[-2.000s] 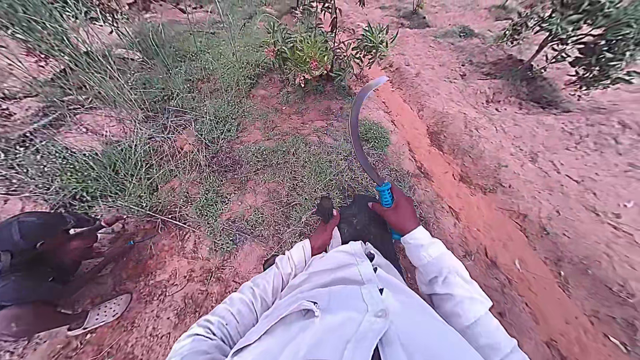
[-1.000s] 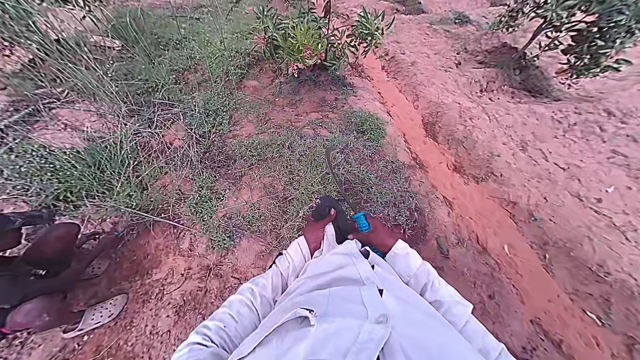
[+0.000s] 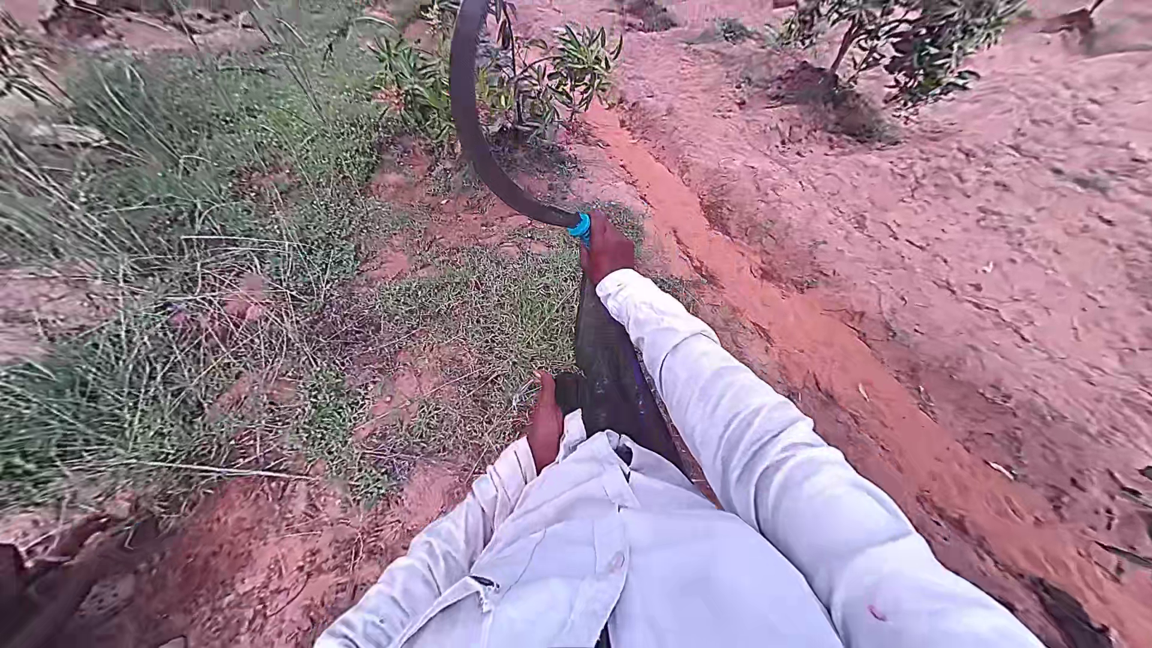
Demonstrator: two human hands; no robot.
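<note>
My right hand [image 3: 607,247] is closed around the blue handle of a sickle [image 3: 481,153], out in front of my body. The curved dark blade rises from the handle toward the top of the view, crossing in front of a leafy shrub [image 3: 522,85]. My left hand [image 3: 545,423] is low, beside the hem of the white shirt [image 3: 630,558] and close to a dark object at the trousers. Its thumb points up, and the other fingers are mostly hidden. Dark trousers [image 3: 612,369] show between the two hands.
Grass and dry stalks [image 3: 207,270] cover the ground at left. A shallow reddish channel [image 3: 792,315] runs diagonally through bare soil on the right. Another leafy shrub [image 3: 900,45] stands at the upper right. Something dark and blurred [image 3: 54,585] is at the lower left edge.
My right hand has moved forward and up from beside my left hand, bringing the sickle with it. The crouching person at lower left is no longer clearly visible.
</note>
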